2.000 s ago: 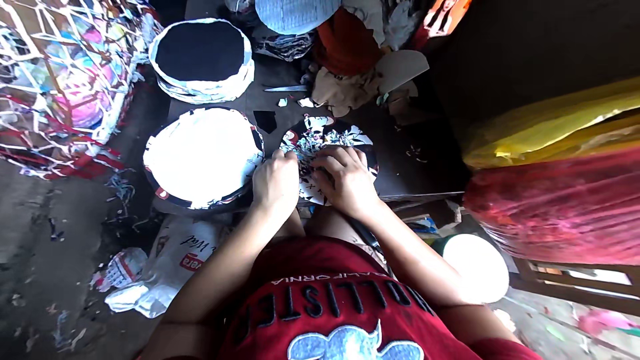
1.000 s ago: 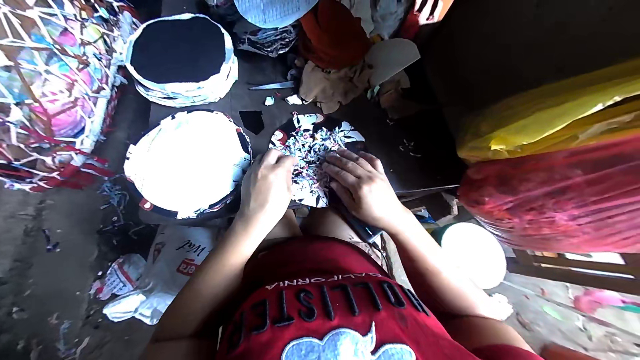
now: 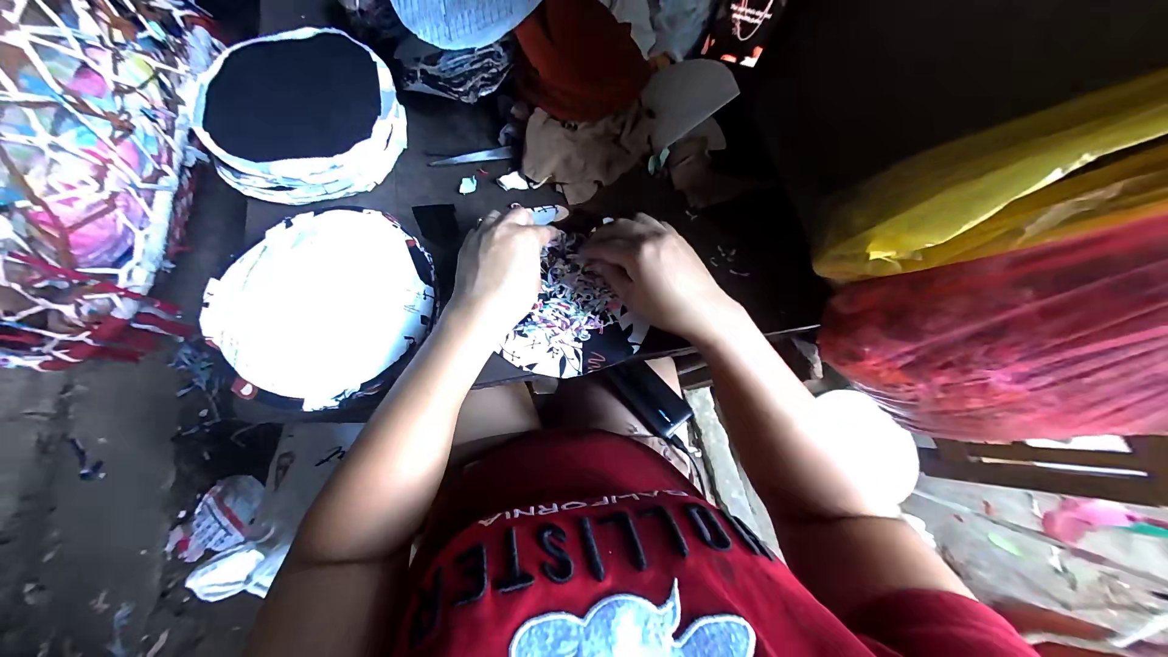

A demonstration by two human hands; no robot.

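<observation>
A round printed piece [image 3: 547,356] with a notched rim lies at the table's near edge, heaped with small shredded scraps [image 3: 570,310]. My left hand [image 3: 506,255] is at its far left rim, fingers bent over the edge; whether they pinch it is unclear. Across from it, my right hand [image 3: 643,265] rests with curled fingers at the right side of the scraps; its fingertips are partly hidden. Left of my left hand lies a white round disc [image 3: 319,306] with a dark patterned rim. Beyond that disc is a stack of white-edged rounds with a black top [image 3: 292,100].
Scissors [image 3: 474,156] lie beyond my hands, near brown crumpled material [image 3: 579,151] and a pale cut piece [image 3: 689,96]. A netted container [image 3: 82,164] stands at left. Yellow [image 3: 995,173] and red plastic bags [image 3: 995,338] bulge at right. A black phone-like object [image 3: 652,401] lies on my lap.
Both hands have moved away from my body, to the far part of the round piece. More of its near part and the scraps on it now shows.
</observation>
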